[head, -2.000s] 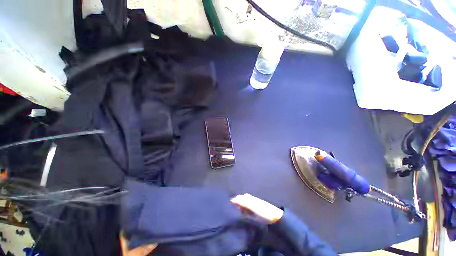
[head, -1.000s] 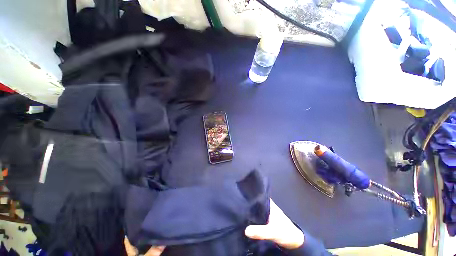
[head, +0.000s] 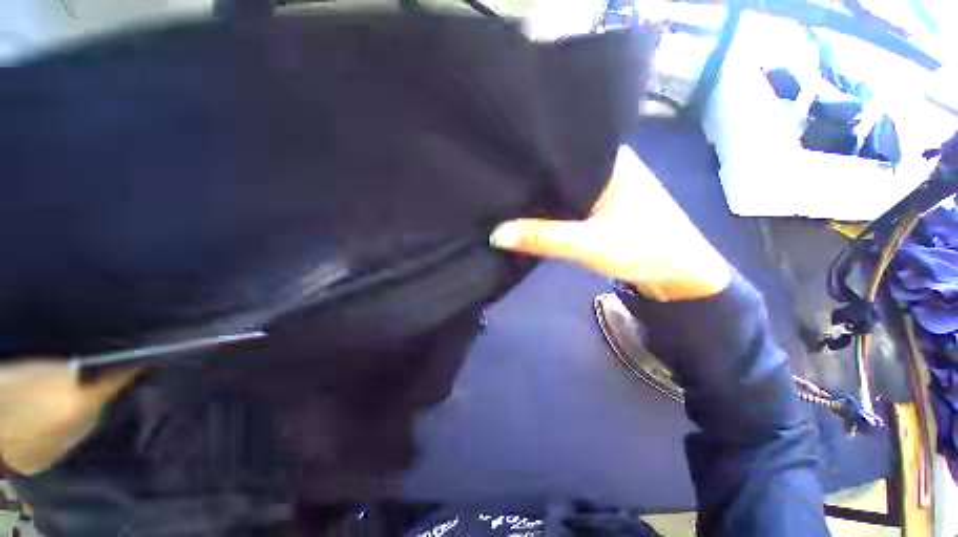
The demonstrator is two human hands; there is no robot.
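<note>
A dark garment piece (head: 315, 168) is held up close to the camera and fills the left and middle of the view. My right hand (head: 641, 231) grips its right edge, thumb in front. My left hand (head: 58, 409) is at the lower left by its lower edge, blurred and cut off by the picture's edge; it holds the cloth there. The steam iron (head: 633, 341) lies on the navy pressing table cover (head: 546, 409), mostly hidden behind my right forearm. The garment piece blocks the view of the table's left and back.
A white box (head: 756, 173) with dark cloth pieces stands at the back right. The iron's hose (head: 830, 396) runs to the right edge, by a hanging cable (head: 863, 357). A purple-blue cloth bundle (head: 930, 278) is beyond the right edge.
The garment piece has been raised from low in front of me towards the camera, now covering the phone, bottle and cloth heap. Both hands have moved up, the left also outward to the left.
</note>
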